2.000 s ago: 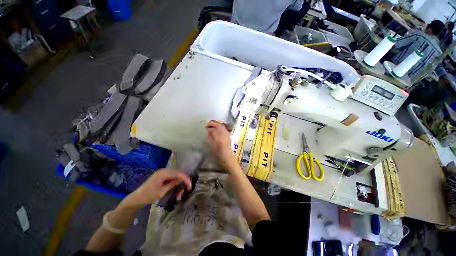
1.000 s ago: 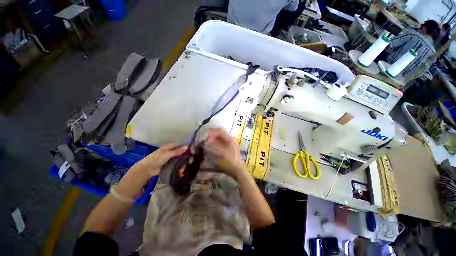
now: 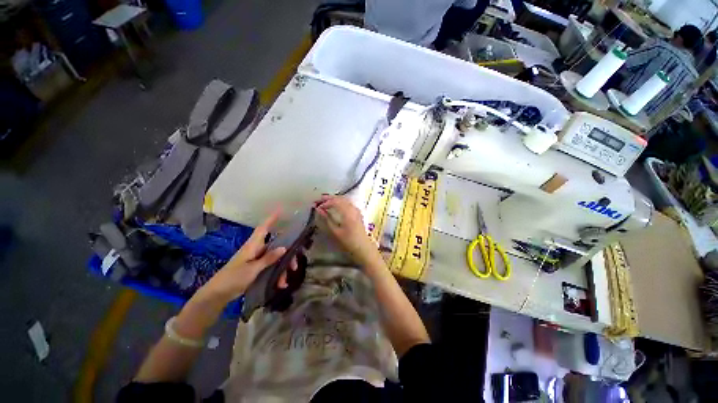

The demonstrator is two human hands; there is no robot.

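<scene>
My left hand [image 3: 256, 264] holds a small bundle of grey-brown fabric pieces [image 3: 272, 275] with dark edges above the beige apron [image 3: 307, 338] on my lap. My right hand [image 3: 341, 220] pinches the upper end of these pieces at the table's front edge. A long thin grey strip [image 3: 366, 161] runs from near my right hand back across the white table [image 3: 303, 149] to the trough. Part of the bundle is hidden by my left fingers.
Yellow-handled scissors [image 3: 489, 256] lie on the bed of the sewing machine [image 3: 543, 185]. Thick grey stacks [image 3: 185, 169] lie over a blue crate [image 3: 228, 250] at left. A white trough [image 3: 338, 55] stands behind the table. A person [image 3: 405, 20] is at the top.
The bundle has opened out from a crumpled dark loop into a longer slanting stack. My left hand is flatter along it, and my right hand now pinches its upper end.
</scene>
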